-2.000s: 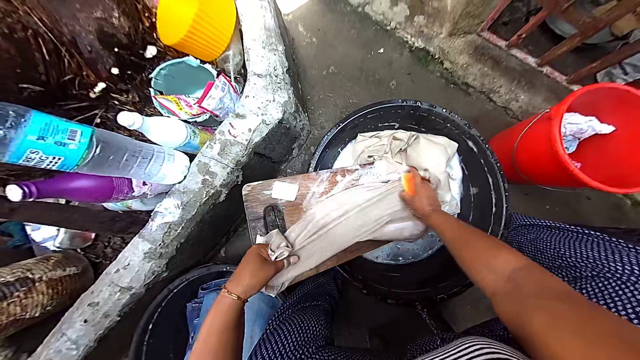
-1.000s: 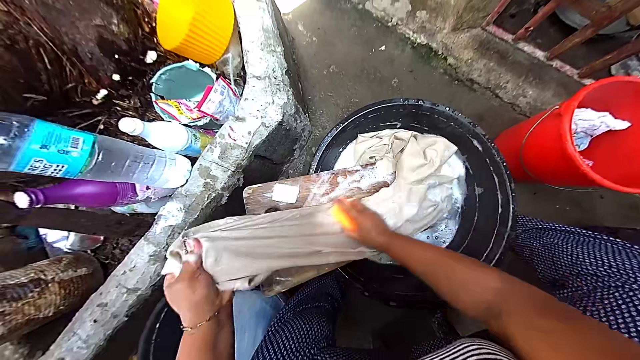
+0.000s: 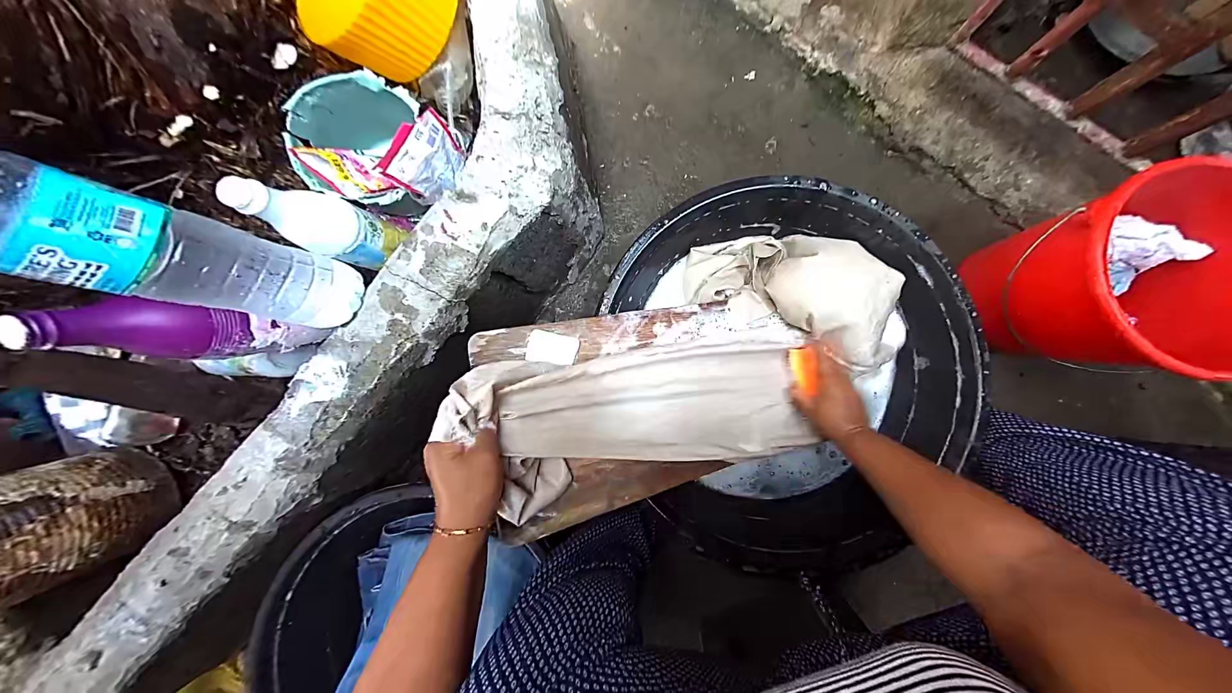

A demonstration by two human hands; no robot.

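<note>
Beige wet cloth (image 3: 645,399) lies stretched along a wooden board (image 3: 616,486) whose right end rests in a black basin (image 3: 948,356) of sudsy water. My left hand (image 3: 465,478) grips the bunched left end of the cloth. In my right hand (image 3: 830,390) is an orange-and-yellow brush or scrubber (image 3: 803,372), held against the cloth near the board's right end; its underside is hidden. The rest of the cloth is heaped in the basin. A small white block (image 3: 552,346), perhaps soap, sits on the board's upper left part.
To the right stands a red bucket (image 3: 1049,279) with white cloth inside. A second dark basin (image 3: 308,577) holding blue denim (image 3: 505,577) is at lower left. Along the left runs a rough concrete ledge (image 3: 385,327), with a clear plastic bottle (image 3: 250,265) and a purple bottle (image 3: 164,327) beyond it.
Two seconds ago the cloth lay slantwise; one second ago my left hand had it pulled farther left. That hand is now back toward the board, and the cloth in the basin is bunched higher.
</note>
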